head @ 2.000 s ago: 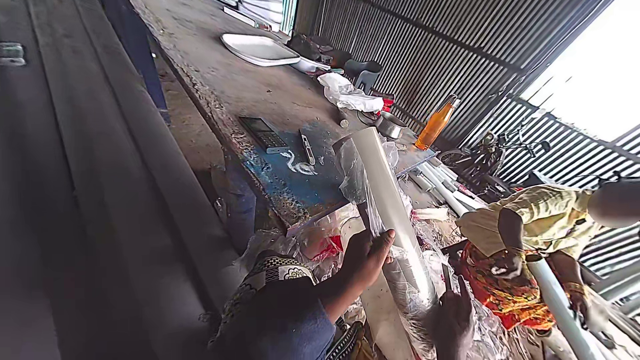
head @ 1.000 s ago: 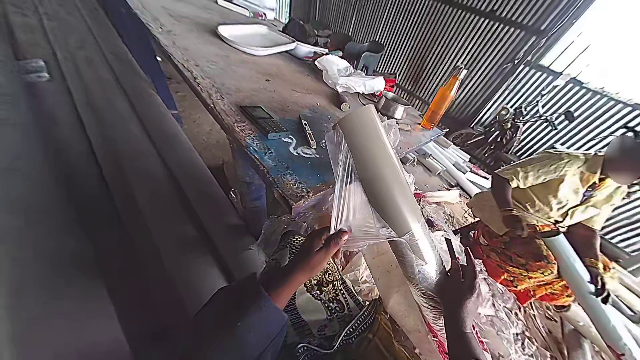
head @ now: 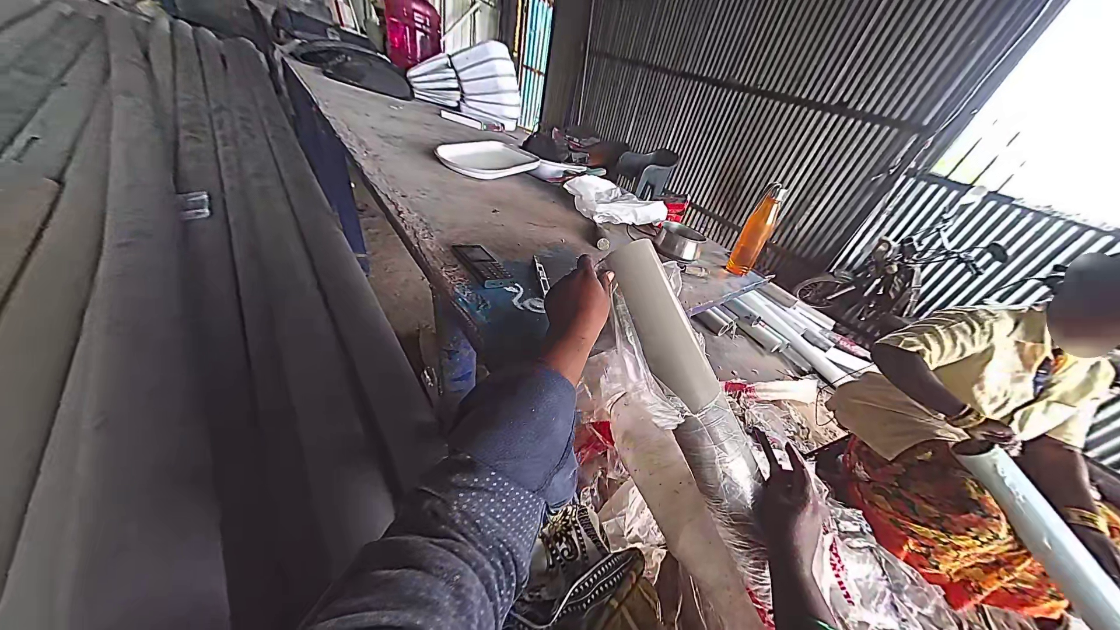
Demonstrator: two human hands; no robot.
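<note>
A pale tube (head: pixel 667 328) slants across the middle, its lower part wrapped in clear plastic film (head: pixel 717 455). My left hand (head: pixel 579 302) is raised beside the tube's upper end, fingers closed on the edge of the loose clear film that hangs along the tube's left side. Low on the right side of the tube, my right hand (head: pixel 787 494) has its fingers apart, at the wrapped part; whether it touches the film is hard to tell. Another pale, broad length (head: pixel 661 481) lies just left of the wrapped part.
On the worktable (head: pixel 411 166) are a keypad phone (head: pixel 481 265), a cutter knife (head: pixel 542 274), a white tray (head: pixel 486 159), a metal bowl (head: pixel 680 241) and an orange bottle (head: pixel 757 229). Pipes (head: pixel 787 328) lie beyond. At right a seated person (head: pixel 989 367) holds a pipe (head: pixel 1041 525).
My left hand has moved up along the tube to its upper end with the film edge. My right hand stays low on the tube's right side. The view takes in more of the table's far end.
</note>
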